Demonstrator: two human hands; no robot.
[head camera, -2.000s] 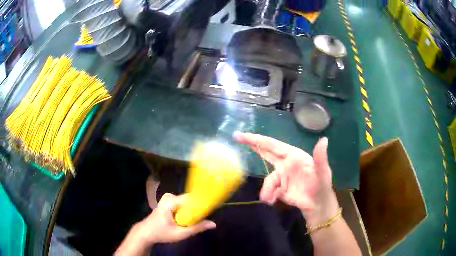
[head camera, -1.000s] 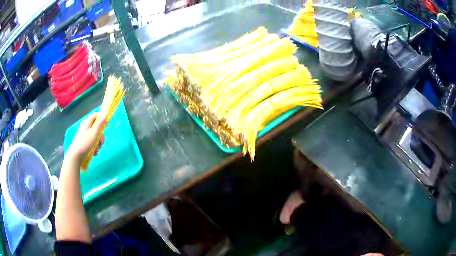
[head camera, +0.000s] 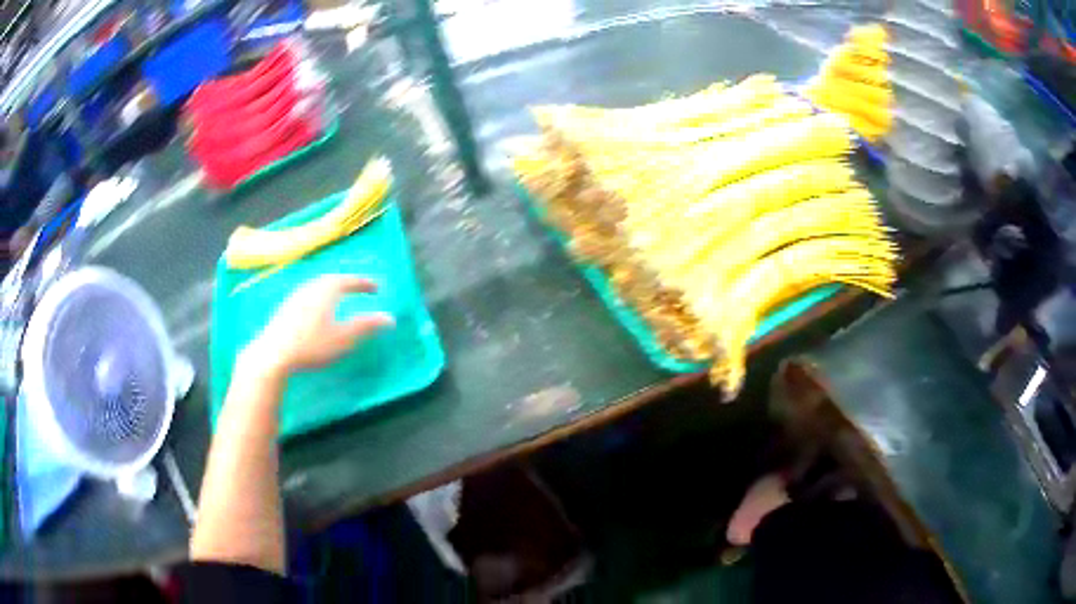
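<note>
A bundle of yellow lead wires (head camera: 313, 236) lies curved across the far end of a green plastic tray (head camera: 354, 366) on the left of the bench. My left hand (head camera: 313, 333) is over the tray on the near side of the bundle, apart from it, with its fingers spread and holding nothing. A large stack of yellow lead wires (head camera: 720, 201) lies in curved rows on another green tray (head camera: 649, 336) in the middle. My right hand is out of the picture. The frame is somewhat blurred.
Red lead wires (head camera: 254, 118) lie on a tray at the back left. A small desk fan (head camera: 100, 372) stands at the left beside a light blue tray (head camera: 45, 466). A green post rises behind. A grey ribbed duct (head camera: 926, 130) and more yellow wires (head camera: 855, 83) are at the back right.
The yellow bundle has left my left hand and lies in the green tray. My left hand has opened and sits nearer me than the bundle. The view has shifted from the solder pot to the trays.
</note>
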